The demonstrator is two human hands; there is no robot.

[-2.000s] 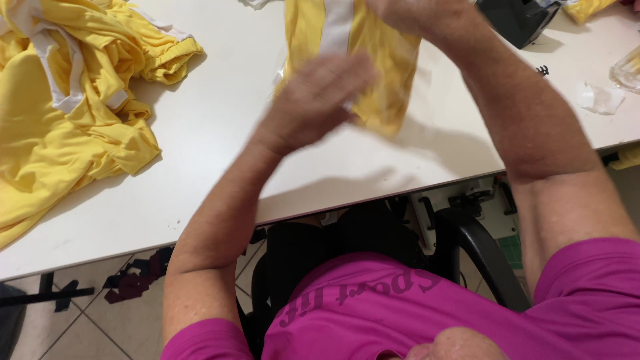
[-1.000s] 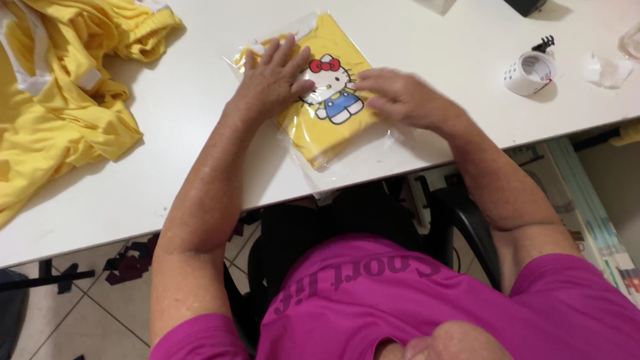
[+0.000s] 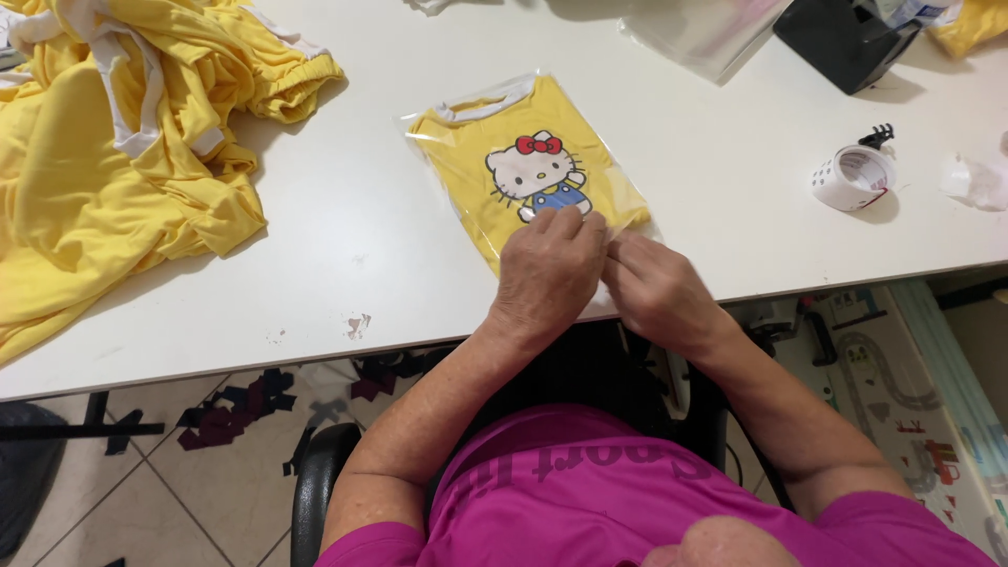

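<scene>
A folded yellow garment with a white neckband and a Hello Kitty print (image 3: pixel 543 169) lies in a clear plastic bag (image 3: pixel 472 220) on the white table, its neckband away from me. Both hands are together at the bag's near right part. My left hand (image 3: pixel 551 272), knuckles up and fingers curled, presses on the bag just below the print. Touching it on the right, my right hand (image 3: pixel 657 287) pinches the bag's plastic near its lower corner. The fingertips of both hands are partly hidden.
Yellow garments with white trim (image 3: pixel 142 150) are heaped at the left. To the right are a roll of tape (image 3: pixel 850 179), a small black claw clip (image 3: pixel 876 135), a black tape dispenser (image 3: pixel 846 43) and clear plastic bags (image 3: pixel 701 31). The table's front edge (image 3: pixel 378 353) runs before me.
Both hands have come together at the bag's near edge; a second ago they lay apart on either side of the print. Two seconds ago the bag was lifted, its print not showing.
</scene>
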